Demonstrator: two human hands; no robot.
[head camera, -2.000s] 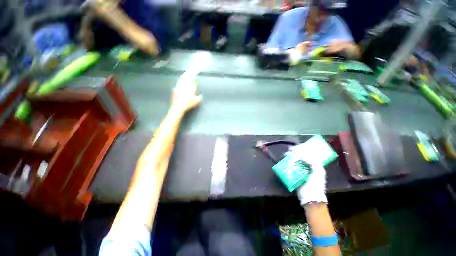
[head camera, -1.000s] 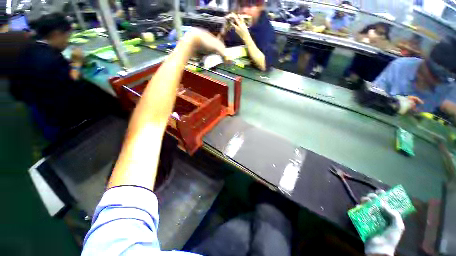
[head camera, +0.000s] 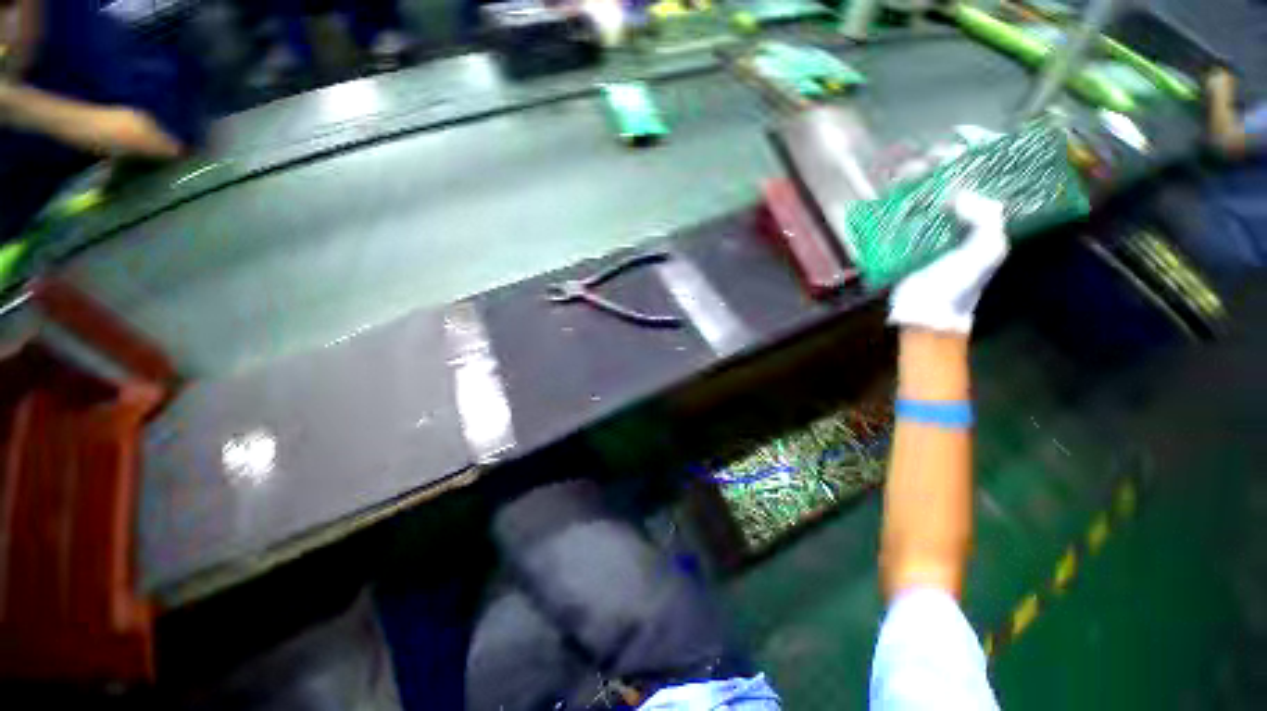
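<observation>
My right hand (head camera: 959, 264), in a white glove with a blue band on the forearm, holds a green circuit board (head camera: 903, 229) at the upper right, above the dark sheet stack. The board is blurred. My left hand is not in view; only a bit of light blue sleeve shows at the bottom edge. Side cutters (head camera: 618, 292) with dark handles lie on the black mat (head camera: 556, 368) with their handles spread.
An orange-red rack (head camera: 77, 514) stands at the left. A dark sheet stack (head camera: 823, 160) leans in a red-brown stand (head camera: 806, 239). Another board (head camera: 634, 111) lies on the green conveyor (head camera: 417, 208). An open box of clippings (head camera: 799, 479) is below the bench. Other people are across and at right.
The view has swung right. My right hand has moved with the board from beside the cutters to beyond the sheet stack. My left hand, over the red rack before, has left the picture.
</observation>
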